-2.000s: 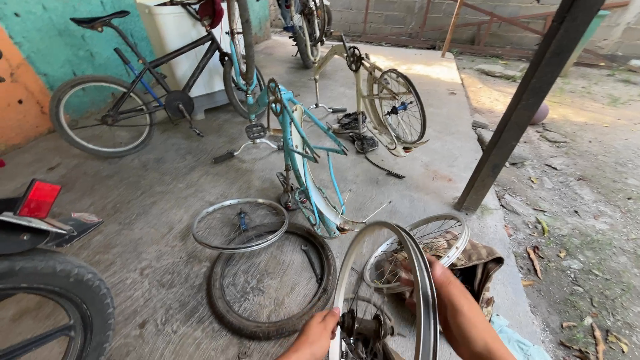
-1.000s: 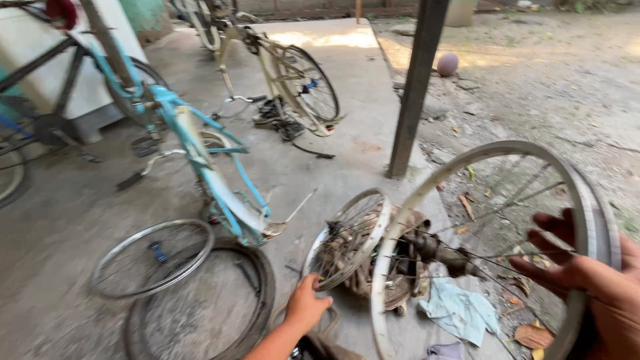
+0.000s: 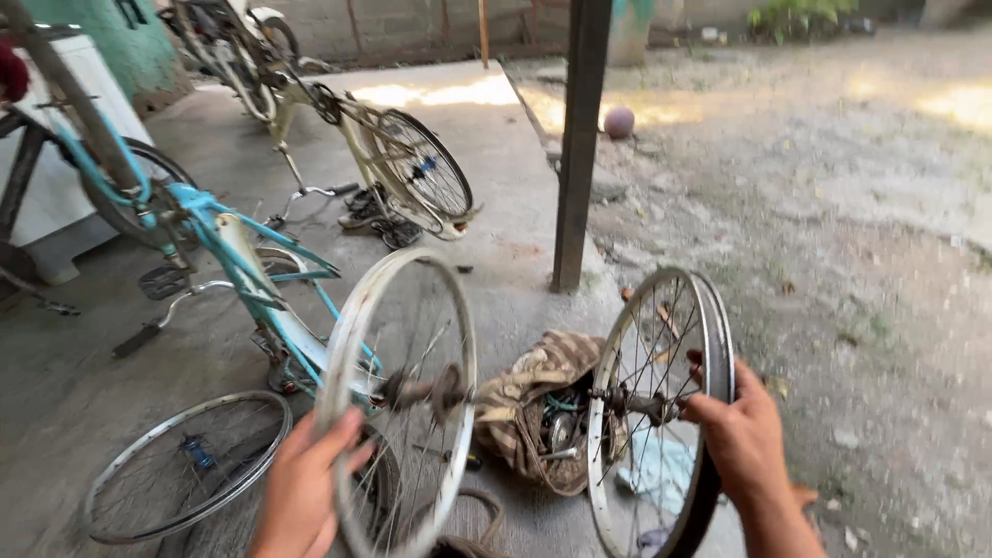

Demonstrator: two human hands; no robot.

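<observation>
My left hand [image 3: 314, 477] grips the rim of a worn, pale bicycle wheel [image 3: 465, 333], held upright with its rusty hub showing. In my right hand [image 3: 732, 426] is the rim of a second bare bicycle wheel [image 3: 601, 442], also upright, with dark spokes and hub. Between and behind the two wheels a striped cloth bag [image 3: 504, 418] stands open with metal tools or parts inside. A silver wheel rim with a blue hub [image 3: 198, 451] lies on the floor to the left, partly over a dark tyre [image 3: 384, 465].
A light blue bicycle frame [image 3: 256, 271] lies ahead on the left, with a cream upturned bicycle [image 3: 349, 139] beyond it. A dark metal post [image 3: 580, 147] rises at the concrete edge. A pale cloth [image 3: 659, 469] lies behind the right wheel; a ball [image 3: 618, 122] rests on the dirt.
My left hand has taken hold of a second wheel and raised it from beside the bag. My right hand still holds its wheel. The view has swung right.
</observation>
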